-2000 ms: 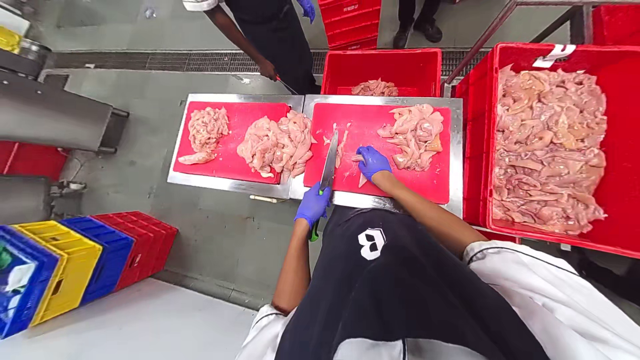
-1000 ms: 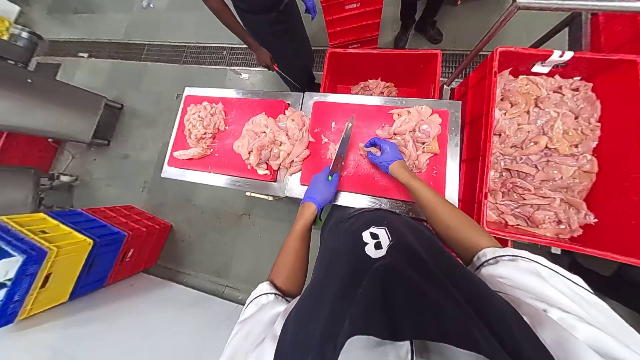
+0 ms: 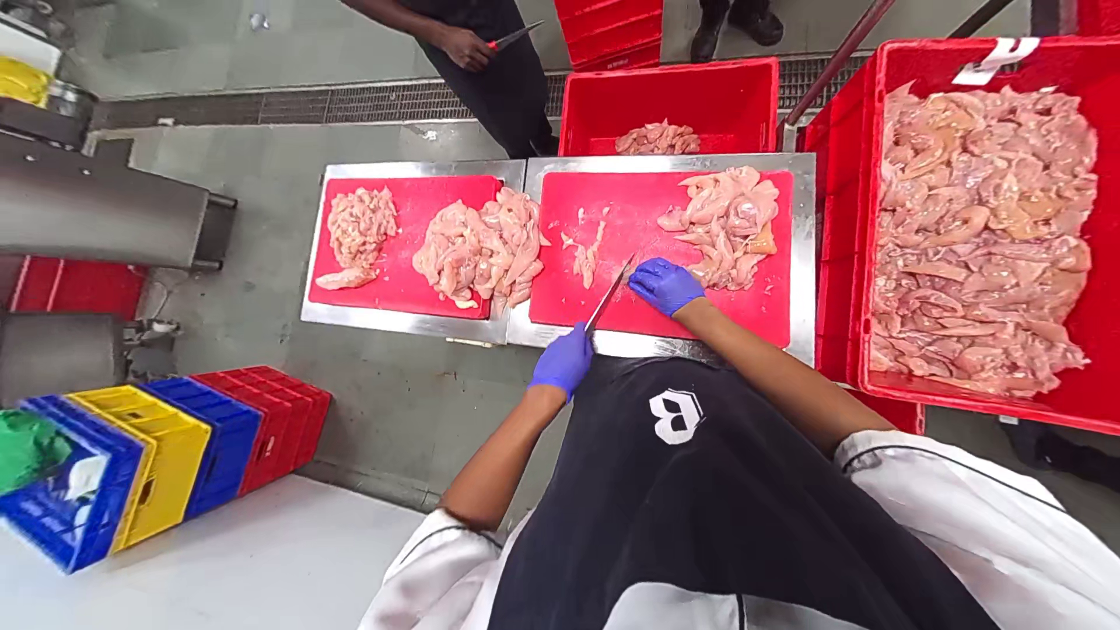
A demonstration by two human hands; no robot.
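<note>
My left hand (image 3: 563,360), in a blue glove, is closed on the handle of a knife (image 3: 609,296) at the near edge of a red cutting board (image 3: 612,197). The blade points up and to the right. My right hand (image 3: 667,286), also gloved, rests curled on the board beside the blade tip; what lies under its fingers is hidden. Behind it is a pile of raw chicken pieces (image 3: 731,223). Small meat trimmings (image 3: 586,254) lie left of the blade. On a second red board (image 3: 402,297) are a larger chicken pile (image 3: 481,248) and a smaller one (image 3: 360,227).
A large red crate (image 3: 976,402) of raw chicken stands at the right. Another red crate (image 3: 669,92) with some meat adjoins the table's far side. Across the table, a person's hand (image 3: 466,48) holds a red-handled knife (image 3: 516,37). Stacked coloured crates (image 3: 179,455) stand lower left.
The knife blade has tipped from more upright to slanting right, its tip now near my right hand. The other person's hand has shifted, with its knife now pointing up and right.
</note>
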